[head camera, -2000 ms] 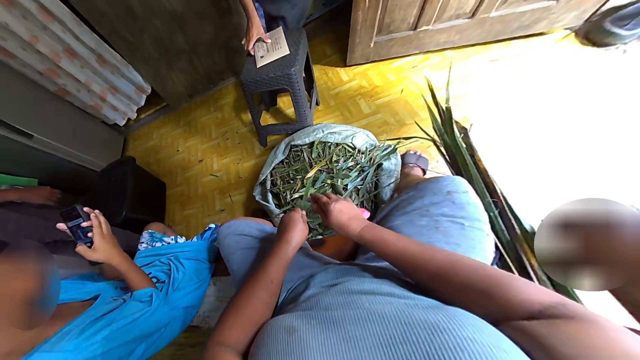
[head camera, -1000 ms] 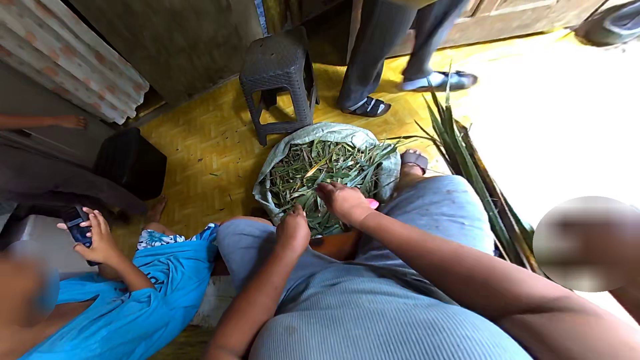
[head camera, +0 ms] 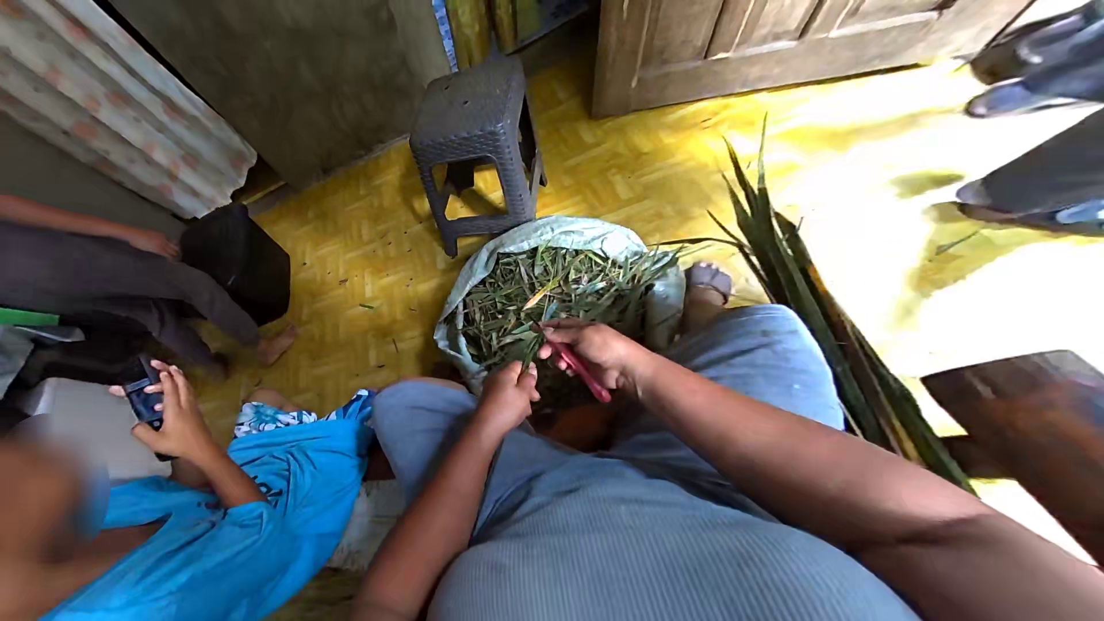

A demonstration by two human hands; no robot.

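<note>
My left hand [head camera: 507, 397] pinches a small bunch of green leaf strips [head camera: 532, 345] over the near rim of an open woven sack [head camera: 455, 297]. My right hand [head camera: 595, 352] is closed on a red-handled cutting tool [head camera: 580, 373], whose exact kind I cannot tell. Its tip lies close beside the strips, by my left fingertips. Cut leaf pieces [head camera: 552, 285] fill the sack, which stands on the floor between my knees.
A dark plastic stool [head camera: 474, 129] stands just beyond the sack. Long leaves [head camera: 802, 302] lie to my right, near a wooden bench [head camera: 1018, 405]. On my left a person in blue [head camera: 285, 483] holds a phone [head camera: 142, 392]. A black bin [head camera: 237, 263] stands farther off.
The red handle now shows along my right palm. The person standing beyond the sack a second ago is gone from there; legs and shoes now show at the far right. Earlier, a hand held a paper on the stool.
</note>
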